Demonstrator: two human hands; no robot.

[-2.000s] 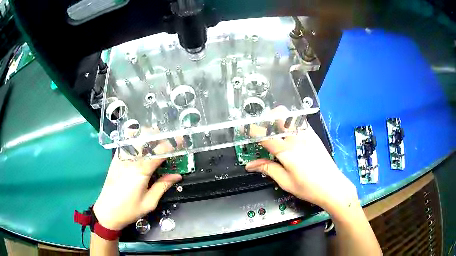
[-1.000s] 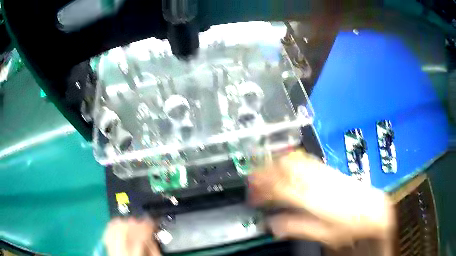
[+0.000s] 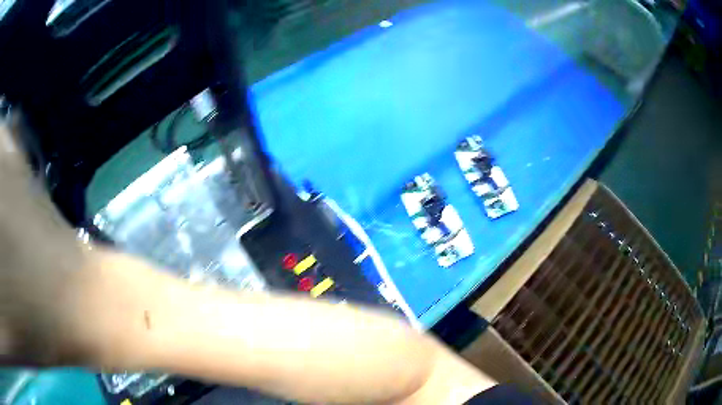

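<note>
Two small circuit boards lie side by side on the blue mat (image 3: 356, 111), the nearer one (image 3: 437, 220) left of the other one (image 3: 486, 176). The test fixture (image 3: 297, 229) is at the left, with its clear pressure plate (image 3: 170, 229) partly hidden by my right forearm. My right arm reaches across the fixture to the left edge. My right hand (image 3: 32, 261) is blurred and cut off there, and what it holds cannot be seen. My left hand is not in view. The fixture's board nest is hidden.
Red terminals (image 3: 306, 283) and yellow labels show on the fixture's right side. A white cord (image 3: 360, 237) runs beside the base. A divided carton (image 3: 602, 300) stands below the bench edge at the lower right.
The view has swung right, so the fixture sits further left and more carton shows. My right arm has moved left across the fixture. My left hand has left the picture.
</note>
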